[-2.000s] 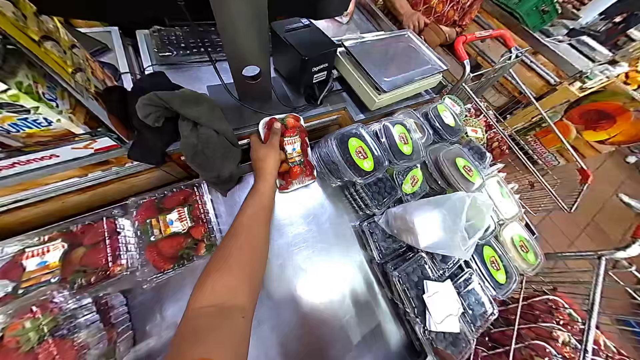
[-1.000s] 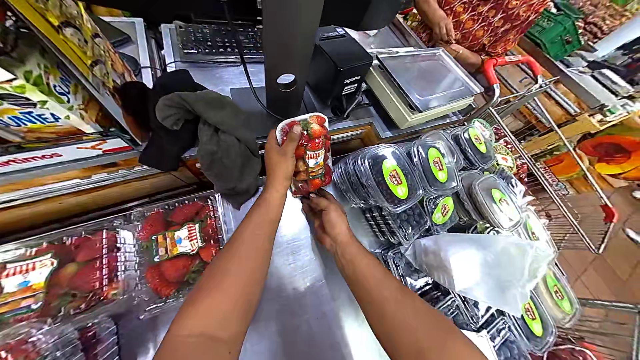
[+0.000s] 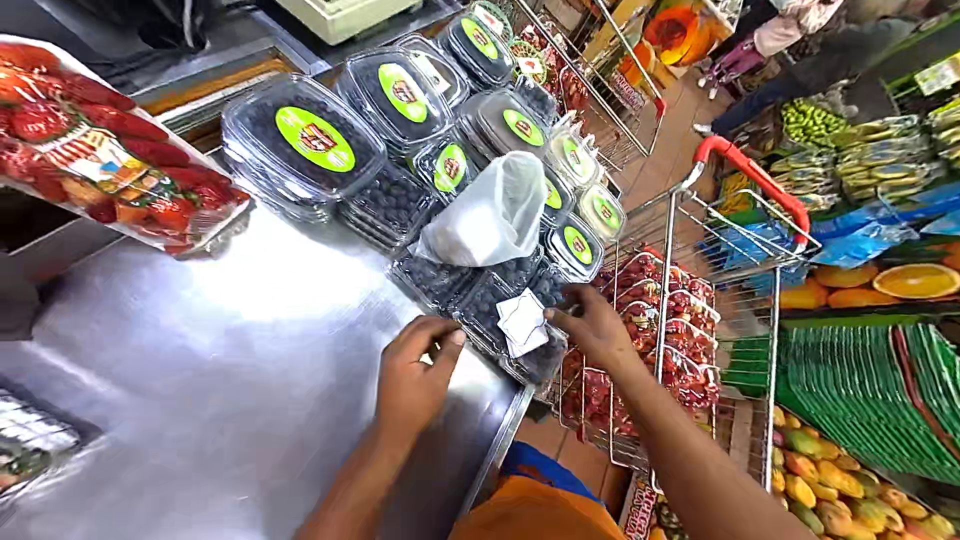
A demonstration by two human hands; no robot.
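My left hand [image 3: 420, 367] is above the steel counter [image 3: 247, 390], thumb and index finger apart, beside the near stack of clear blueberry punnets [image 3: 480, 304]; it holds nothing. My right hand [image 3: 596, 326] reaches to the same stack from the other side, its fingertips at the edge of the white paper labels [image 3: 523, 322] on top. Whether it pinches a label is not clear. A crumpled translucent plastic bag [image 3: 487, 217] lies on the punnets behind. Larger lidded tubs with green oval labels [image 3: 315, 139] stand farther back. A wrapped tray of strawberries [image 3: 105, 150] is at the upper left.
A wire shopping cart with a red handle [image 3: 754, 180] stands right of the counter, with packed red fruit [image 3: 667, 330] around its wires. Mangoes [image 3: 832, 480] and green packaging [image 3: 870, 397] lie beyond. A person [image 3: 810, 75] is in the aisle at the top right.
Both hands have left the strawberry tray and are now at the near blueberry punnets. The view has swung strongly to the right.
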